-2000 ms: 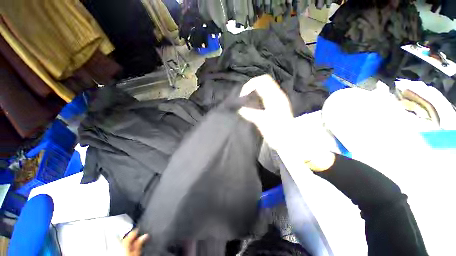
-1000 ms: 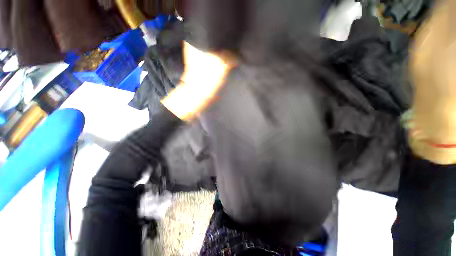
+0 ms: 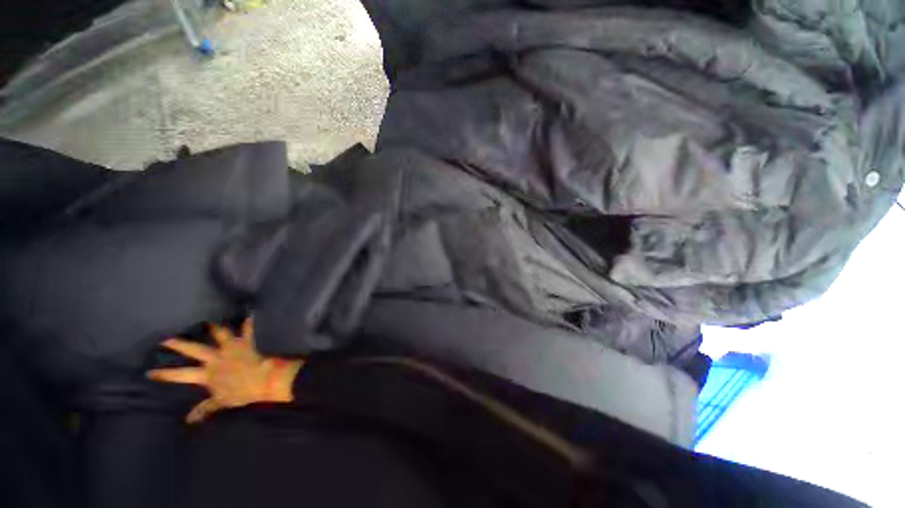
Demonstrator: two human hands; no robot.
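Note:
Black garments (image 3: pixel 615 149) fill most of the view in loose, wrinkled folds. A small round white button shows on the cloth at the far right. My right hand (image 3: pixel 233 375) is at the lower left, its black-sleeved arm coming from the lower right. Its fingers are spread over smooth dark cloth (image 3: pixel 109 288) and grip nothing. A bunched fold of dark cloth (image 3: pixel 323 273) lies just above the wrist. My left hand is not in view. The left part of the picture is dark and blurred.
Speckled floor (image 3: pixel 288 84) shows at the upper left, with a thin blue-tipped metal leg (image 3: pixel 203 45) standing on it. A bright white padded surface (image 3: pixel 834 367) is at the right edge. Part of a blue slatted crate (image 3: pixel 727 392) shows beside it.
The view has swung and come closer to the cloth. The raised garment is no longer held up in view. Only my right hand shows now, spread open; my left hand is out of view.

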